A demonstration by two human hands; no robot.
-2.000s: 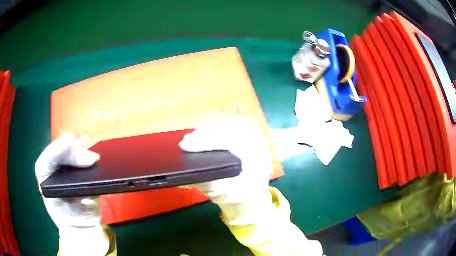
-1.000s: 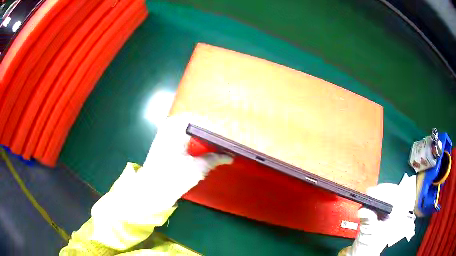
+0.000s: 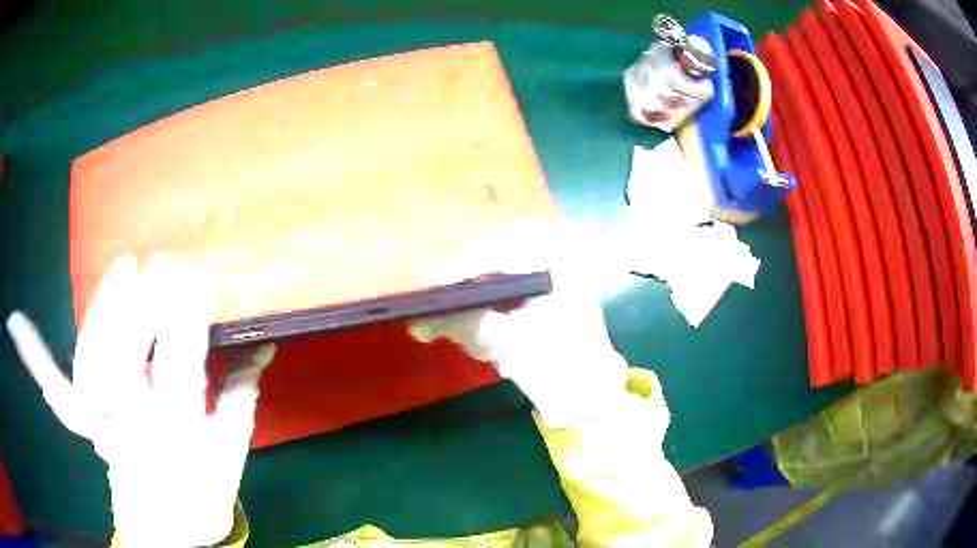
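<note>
The tablet [image 3: 375, 310] is held nearly on edge above the foam tray, its narrow dark side frame with small openings facing up. My left hand [image 3: 161, 375], in a white glove, grips its left end, with fingers spread over the edge. My right hand [image 3: 536, 343], also gloved in white, grips the right end, thumb side below the edge. The orange-red foam tray [image 3: 321, 182] lies under the tablet on the green worktop. The tablet's broad faces are mostly hidden. Both gloves glare white, so finger detail is unclear.
A blue tape dispenser [image 3: 734, 118] stands at the upper right beside a small whitish container [image 3: 662, 91]. Crumpled white paper [image 3: 696, 257] lies below them. A stack of foam trays [image 3: 868, 203] stands at the right. Another yellow garment [image 3: 878, 434] shows at the lower right.
The view has swung back to the right since the last earlier frame. The tablet, still in both hands, is now nearly level in the picture, with its left end lower instead of its right.
</note>
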